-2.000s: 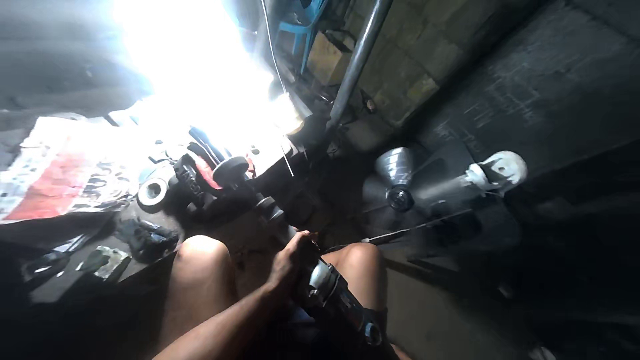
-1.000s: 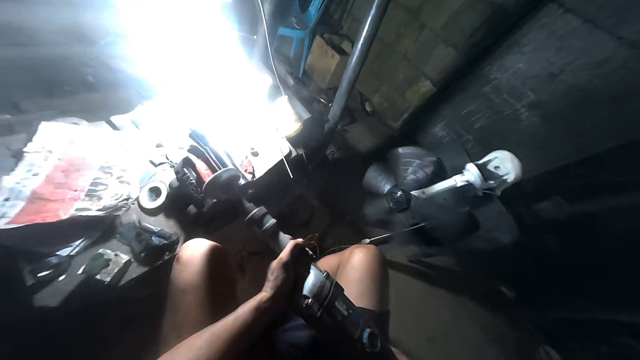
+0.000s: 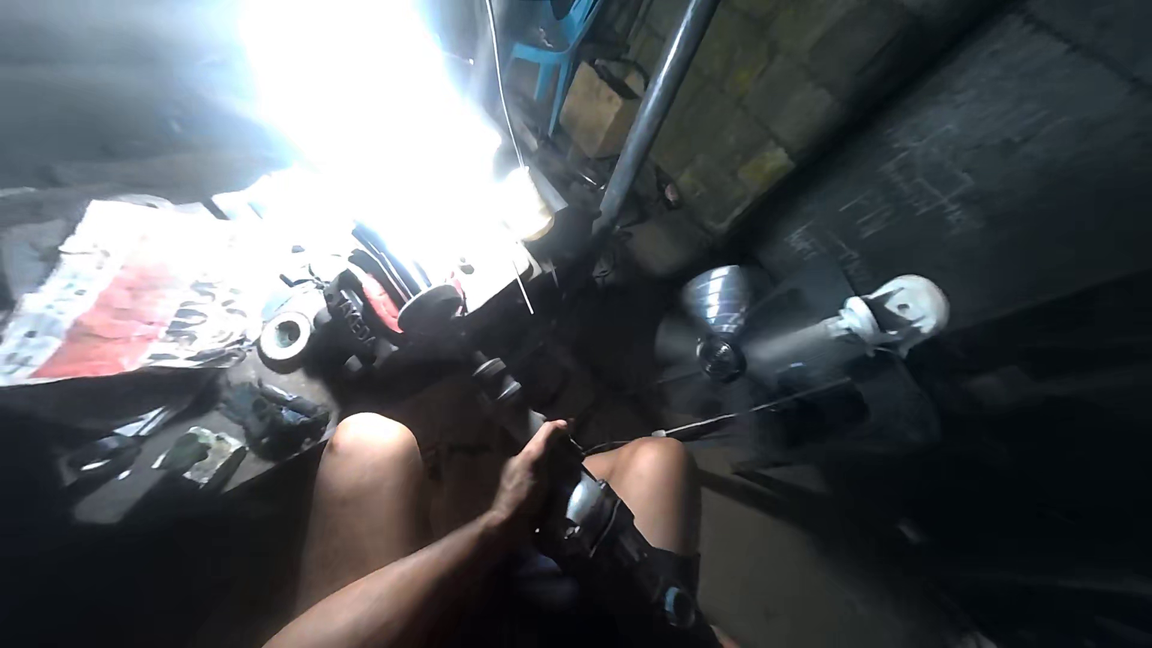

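My left hand (image 3: 531, 472) is closed around the narrow middle of a long, dark cylindrical assembly (image 3: 585, 504), held slantwise between my knees. Its thick lower body has a shiny metal part and a small blue round part near the lower end. Pale ring collars circle the shaft above my hand, and a round grey disc (image 3: 432, 310) appears to be at its far end. My right hand cannot be seen. Beside the disc, at left, are a dark block bearing raised letters (image 3: 351, 310) and a white ring-shaped part (image 3: 286, 336).
A spinning fan (image 3: 720, 355) with a white base (image 3: 904, 310) is at right. A printed sheet (image 3: 135, 306) lies at left, above a rough lump (image 3: 202, 454). A metal pole (image 3: 657, 103), a cardboard box (image 3: 598, 108) and a blue plastic chair (image 3: 553, 54) stand beyond a glaring light.
Since one second ago, my left hand and the held assembly have shifted slightly up and right, and the disc has moved with them. The grip stays closed.
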